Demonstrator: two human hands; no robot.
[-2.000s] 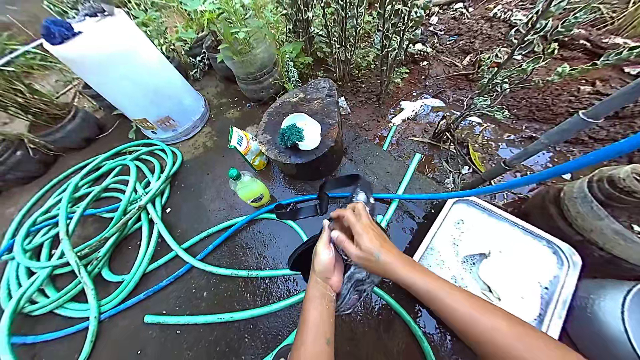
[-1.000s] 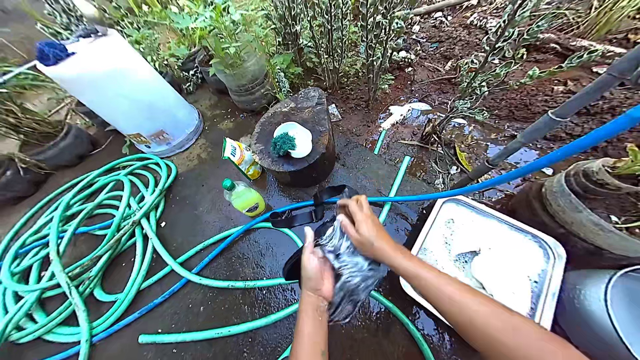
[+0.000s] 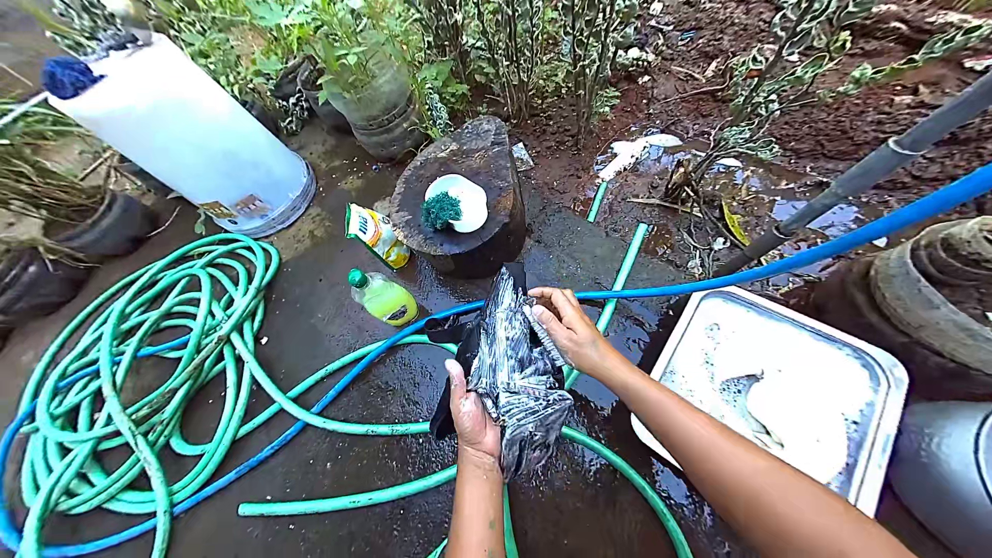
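Observation:
A wet black cloth item with straps, streaked with white suds [image 3: 515,372], is held up above the wet ground. My left hand [image 3: 474,415] holds its lower left side. My right hand [image 3: 570,329] is at its upper right side, with what looks like a bristled scrub brush [image 3: 547,341] under the fingers. Beyond it stand a bottle of yellow-green liquid with a green cap [image 3: 385,297] and an upright yellow and green packet [image 3: 378,235]. A white dish [image 3: 471,203] with a green scouring pad [image 3: 441,210] rests on a tree stump [image 3: 496,167].
A metal tray of foamy water [image 3: 887,387] lies at the right, near a metal container [image 3: 942,465]. Coiled green hose [image 3: 116,372] covers the left. A blue hose [image 3: 674,290] crosses behind the cloth. A white drum [image 3: 194,139] and potted plants [image 3: 380,116] stand behind.
The hands were close together at the black cloth item. Now they are farther apart, and its suds-covered face is spread out and raised between them.

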